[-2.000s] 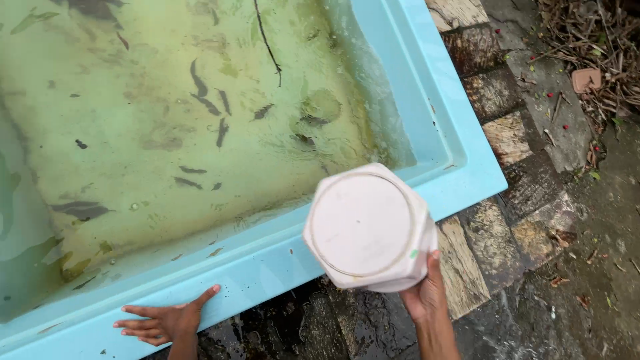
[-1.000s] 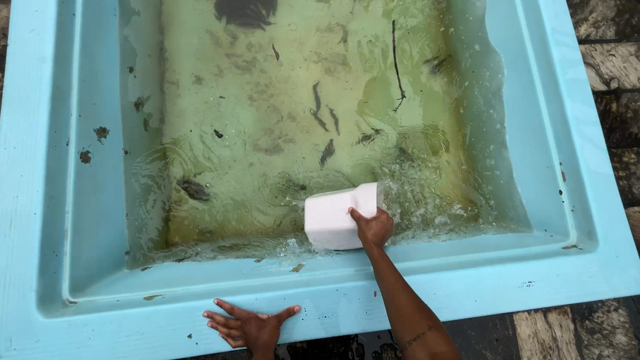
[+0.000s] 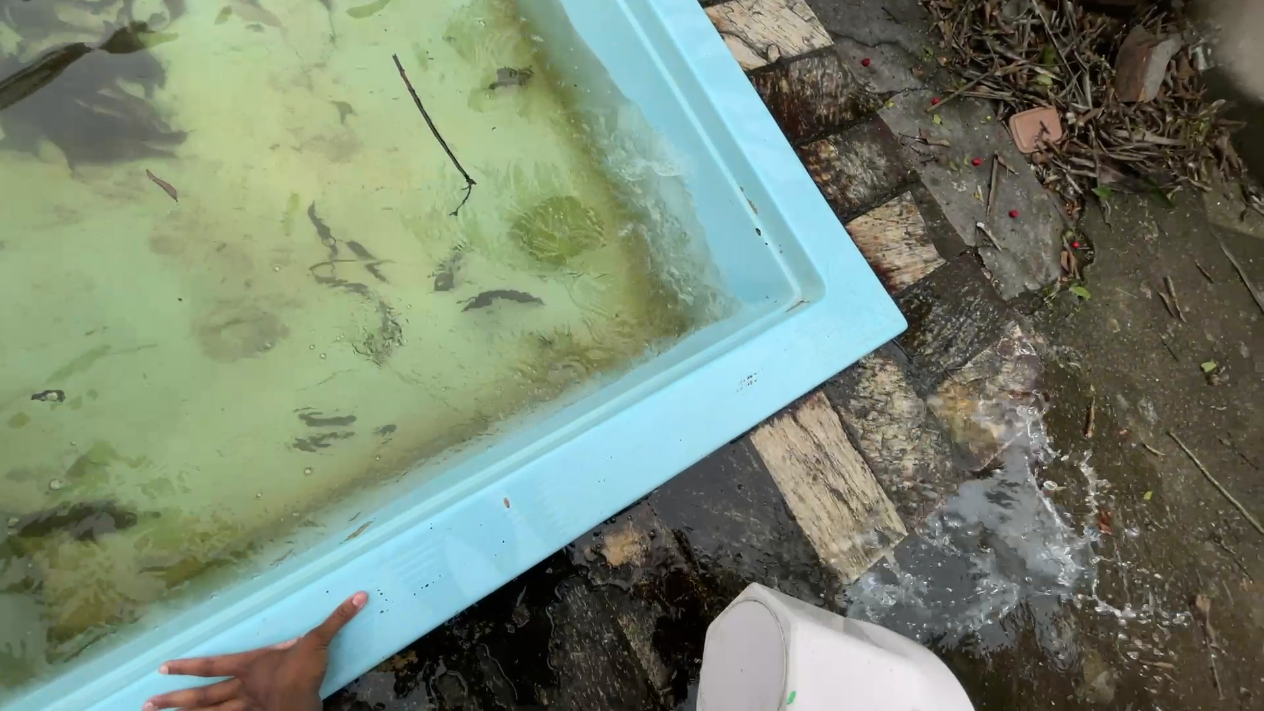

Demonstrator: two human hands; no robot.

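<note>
My left hand (image 3: 262, 676) rests with its fingers spread on the rim of a light blue tub (image 3: 583, 494) at the lower left, holding nothing. The tub contains murky green water (image 3: 326, 247) with leaves and a thin twig (image 3: 433, 123). A white plastic container (image 3: 839, 662) is tilted at the bottom edge, right of the tub, its flat base facing left. Splashing water (image 3: 997, 543) spreads over the ground beyond it. My right hand is out of sight, so its hold on the container does not show.
Wet stone tiles (image 3: 829, 484) run along the tub's outer edge. At the upper right lie a heap of dry twigs (image 3: 1066, 59), a reddish-brown piece (image 3: 1035, 128) and small red berries. Dark wet ground (image 3: 1165, 395) stretches along the right side.
The white container, dipped in the tub's water in my right hand a second ago, is now outside the tub at the right, with water splashed on the ground. My left hand stays on the rim.
</note>
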